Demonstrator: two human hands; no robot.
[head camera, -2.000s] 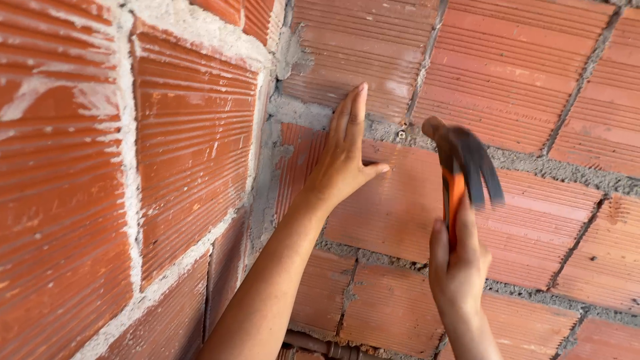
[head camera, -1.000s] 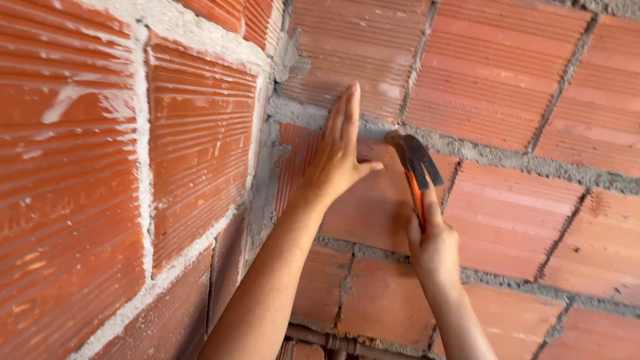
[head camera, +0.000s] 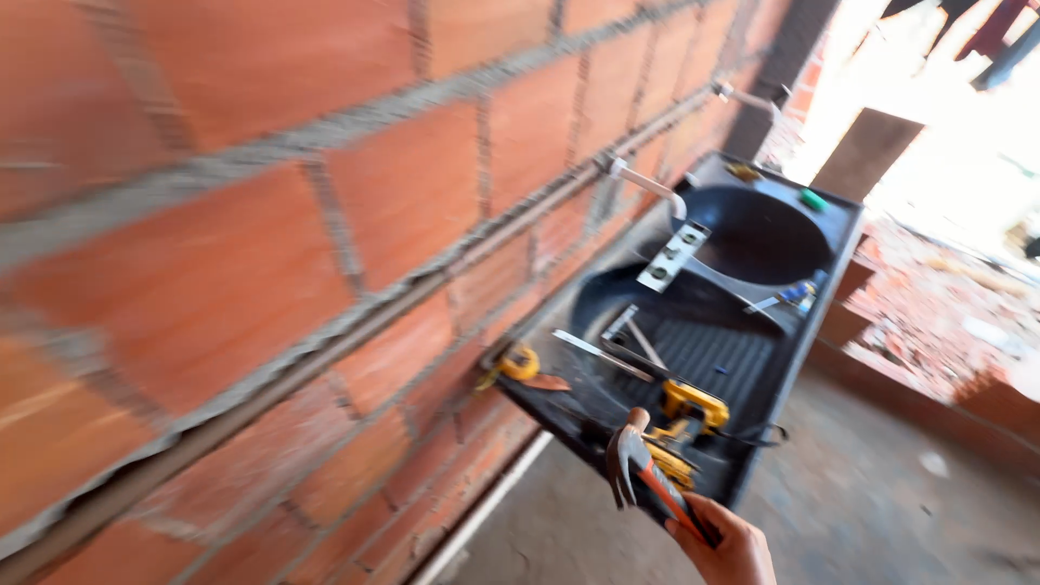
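My right hand (head camera: 727, 536) is closed around the orange and black handle of a claw hammer (head camera: 630, 455), low in the view. The hammer's head overlaps the near end of a dark double-basin sink (head camera: 756, 357). Beside the head lie yellow and black tools (head camera: 695, 406), blurred, perhaps a power tool. A yellow tape measure (head camera: 518, 363) rests on the sink's near left corner. A spirit level (head camera: 674, 256) lies across the divider between the basins. Neither my left hand nor its arm is in view.
A hollow clay brick wall (head camera: 398, 195) fills the left, with a brown pipe (head camera: 341, 341) set along it. A white spout (head camera: 650, 187) juts over the sink. A screwdriver (head camera: 780, 298) lies at the right rim. Brick rubble (head camera: 951, 301) covers ground beyond a low brick wall.
The view has swung from the upper wall corner to the sink. The right hand still holds the hammer, now over the sink's near end. The left hand, earlier raised against the wall, is out of view.
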